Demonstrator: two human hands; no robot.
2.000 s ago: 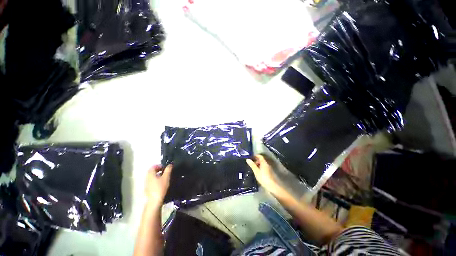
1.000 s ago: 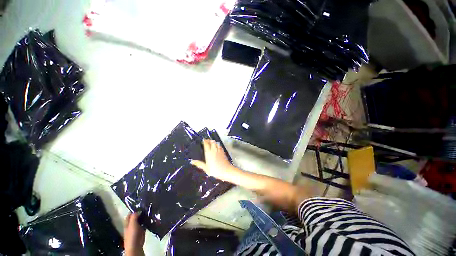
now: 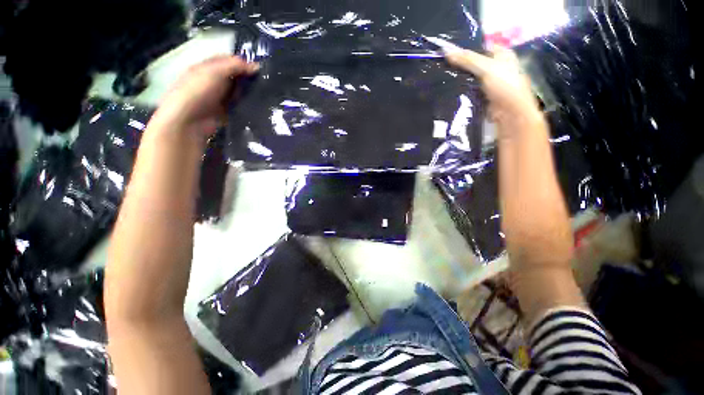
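A large black bagged garment (image 3: 363,116) with white glare on its film is held up in front of me by both hands. My left hand (image 3: 216,89) grips its left edge. My right hand (image 3: 494,81) grips its right edge. The pack hides much of the table behind it. Below its lower edge, a smaller-looking bagged garment (image 3: 351,204) lies on the white table. Another bagged garment (image 3: 278,305) lies angled near the table's front edge.
Stacks of glossy black bagged garments stand at the left (image 3: 69,177) and right (image 3: 610,116). A dark cloth heap (image 3: 62,62) is at the upper left. A bagged garment (image 3: 482,208) lies partly hidden behind my right forearm. A white sheet with a red edge (image 3: 521,19) shows at the top.
Both hands have moved up and forward, and a bagged garment is now held raised close to the camera. The right hand has moved from the pack's top surface to a side edge. The view has shifted.
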